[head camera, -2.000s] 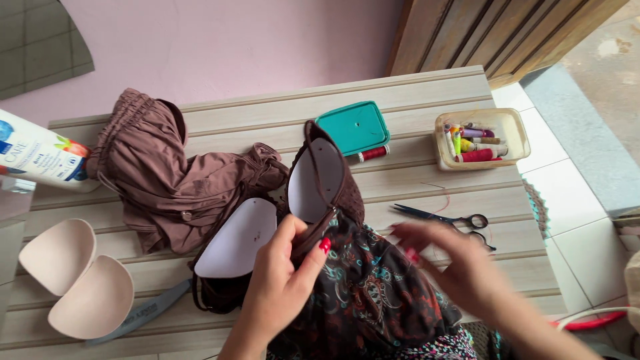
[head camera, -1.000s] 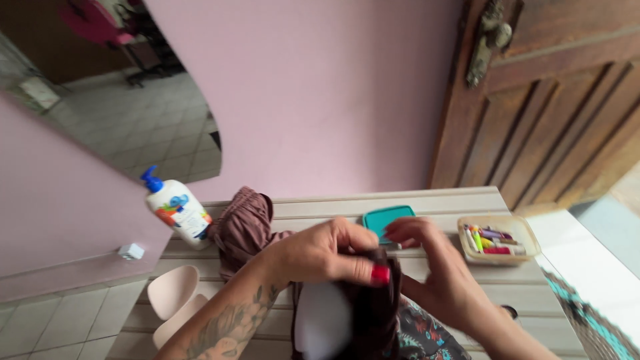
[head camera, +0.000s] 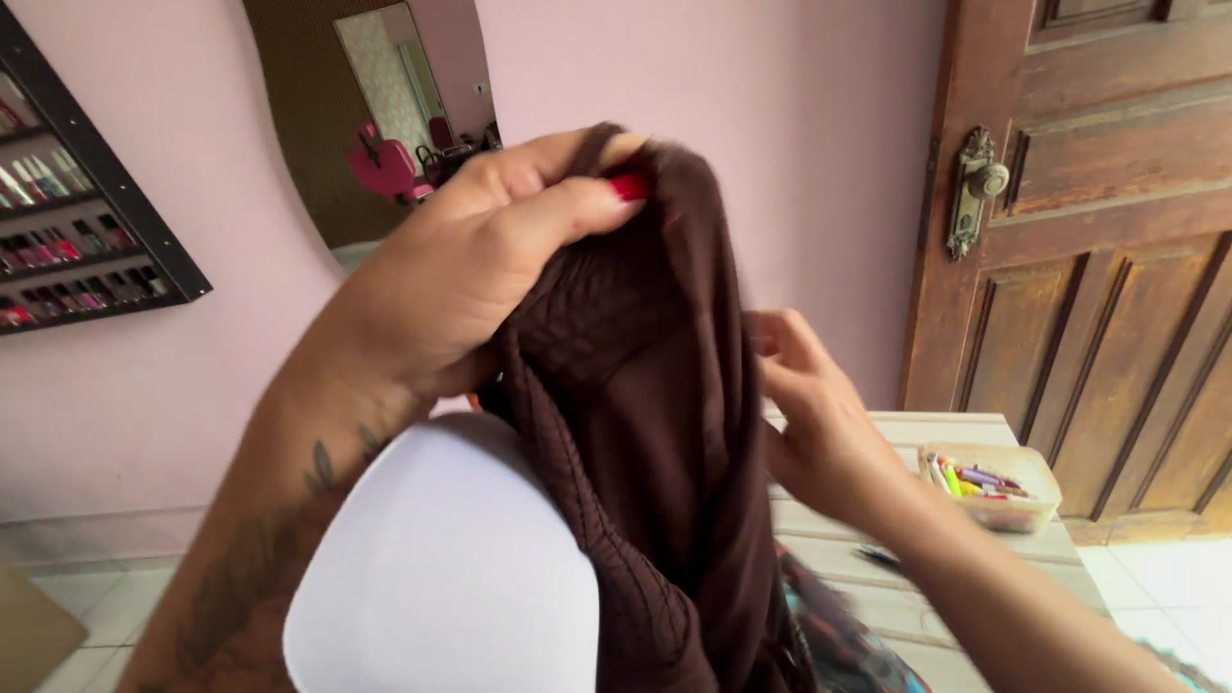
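A dark brown garment (head camera: 654, 404) with gathered fabric hangs from my left hand (head camera: 520, 231), which grips its upper edge between thumb and fingers. A white bra cup (head camera: 452, 568) shows at the lower left of the garment, below my left wrist. My right hand (head camera: 808, 414) is at the garment's right side with its fingertips partly behind the cloth, so whether they pinch it is hidden. Dark patterned fabric (head camera: 837, 626) lies below my right hand.
On the slatted table (head camera: 962, 423) stands a plastic box (head camera: 1039, 510) of thread spools. Part of the scissors (head camera: 878, 556) shows beside my right forearm. Behind are a wooden door (head camera: 1059, 327), a wall mirror (head camera: 308, 125) and a rack of nail polish (head camera: 144, 250).
The brown garment and my left hand have been raised from the table toward the camera. The view has tilted up toward the wall and door.
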